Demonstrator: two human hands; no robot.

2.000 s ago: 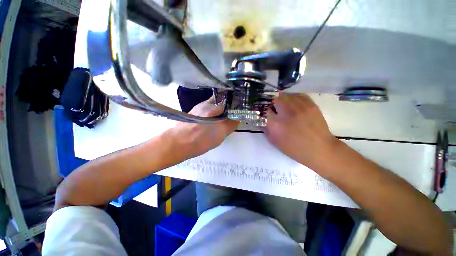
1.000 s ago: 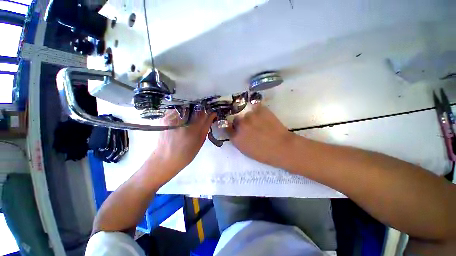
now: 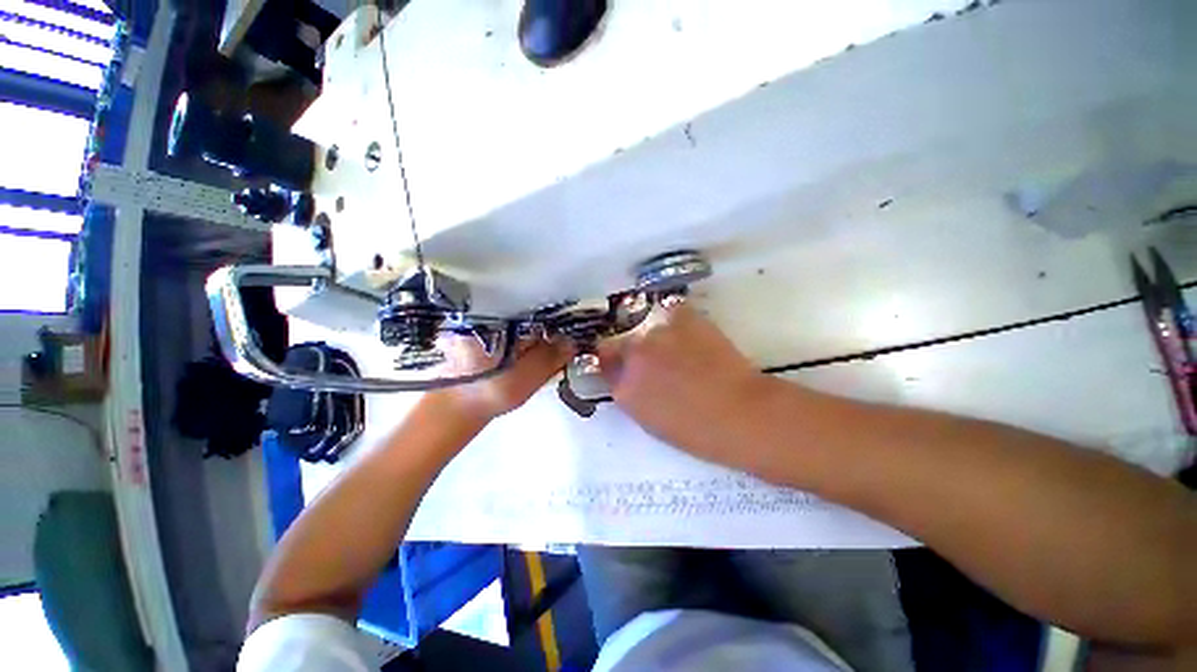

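A small black workpiece (image 3: pixel 575 399) shows its curved edge below the fingertips at the needle area; the rest is hidden by the hands and machine. My left hand (image 3: pixel 505 381) is bare, behind the metal loop guard (image 3: pixel 355 383), with its fingertips at the workpiece. My right hand (image 3: pixel 670 374) is curled at the right side of the workpiece, fingertips close to the left ones. The thread tension assembly (image 3: pixel 415 328) sits on the machine face, left of the needle area, partly in front of my left hand.
A stack of rounded black pieces (image 3: pixel 315 404) lies left on the table, beside a dark pile (image 3: pixel 217 404). Snips with pink-red handles (image 3: pixel 1166 328) lie at the far right. A blue bin (image 3: pixel 446 584) is below the table edge. A round metal knob (image 3: pixel 673 272) projects above my right hand.
The view has swung to the left, showing more of the machine's left end and the windows. The black workpiece's edge now shows below the fingertips. Both hands remain close together at the needle area.
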